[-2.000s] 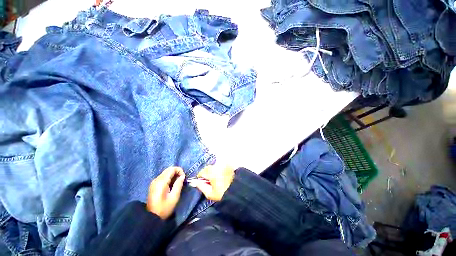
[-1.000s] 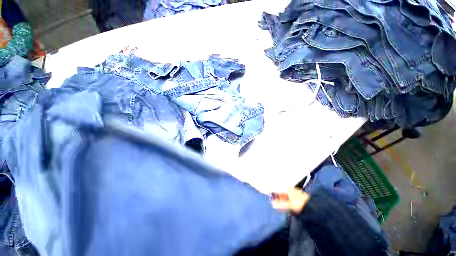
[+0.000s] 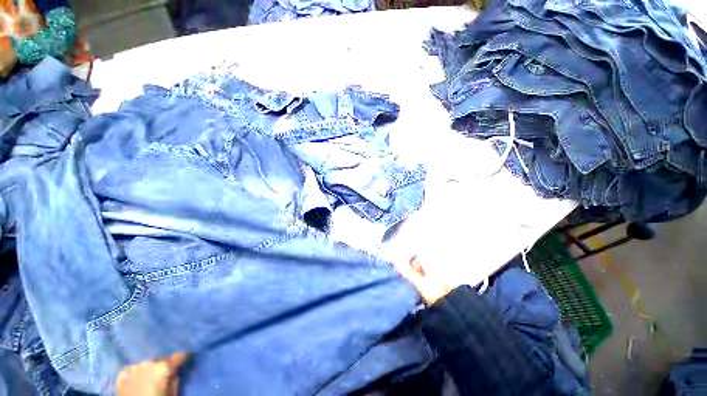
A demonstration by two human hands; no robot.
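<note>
A faded blue denim garment (image 3: 256,309) lies spread before me, with pale stitched seams across it. My left hand (image 3: 151,377) is blurred at the bottom edge and grips the garment's near part. My right hand (image 3: 426,283) is at the garment's right edge and holds it; its fingers are blurred. A small red patch, seemingly the handle of the thread snips (image 3: 417,265), shows at my right fingers; no blades are visible. Taut folds run between the hands.
More light denim (image 3: 356,166) lies behind on the white table (image 3: 434,224). A tall dark denim stack (image 3: 574,100) stands at right, with white strips (image 3: 512,143) beside it. A green crate (image 3: 570,286) and hanging denim (image 3: 531,302) are below the table edge. Part of a person (image 3: 54,35) shows far left.
My hands have moved apart from close work at the hem. The garment has been swung and turned, showing stitched seams. My left hand has reappeared at the bottom. The view has shifted.
</note>
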